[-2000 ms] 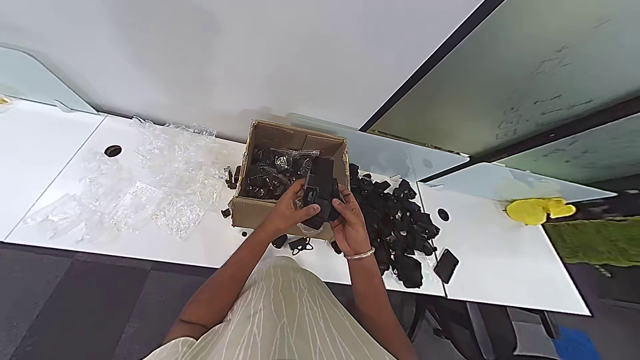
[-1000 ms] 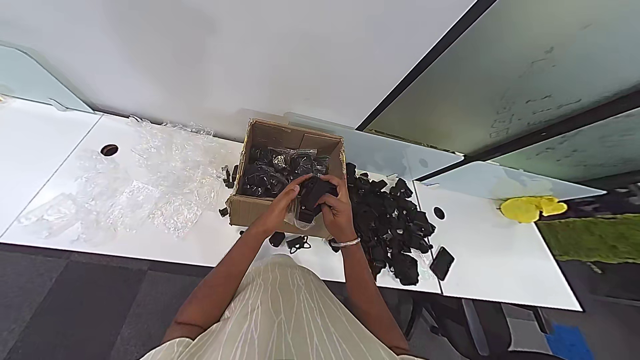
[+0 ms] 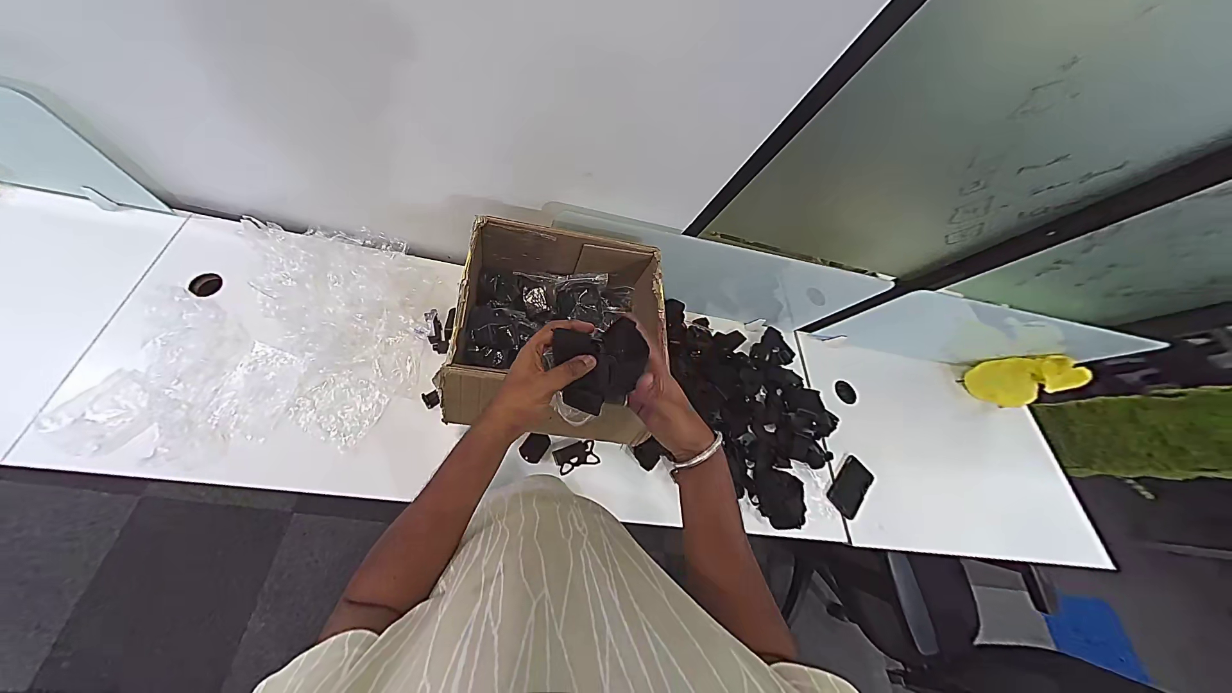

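Note:
My left hand (image 3: 544,375) and my right hand (image 3: 664,399) hold a bundle of black items (image 3: 604,371) between them, over the front edge of an open cardboard box (image 3: 462,395). What the items are, I cannot tell. Clear plastic shows just under the bundle. Inside the box lie several black items in clear plastic bags (image 3: 539,298). To the right of the box spreads a heap of loose black items (image 3: 760,404). A few small black pieces (image 3: 576,454) lie on the white table in front of the box.
Crumpled clear plastic bags (image 3: 289,356) cover the table left of the box. A black phone-like object (image 3: 851,488) lies right of the heap. Farther right is a yellow cloth-like item (image 3: 1025,379). Frosted glass panels (image 3: 924,154) and a white wall stand behind.
The dark blocky object between my hands two seconds ago has been turned about, and the bundle now shows as rounder, separate lobes. Both hands remain at the front of the box.

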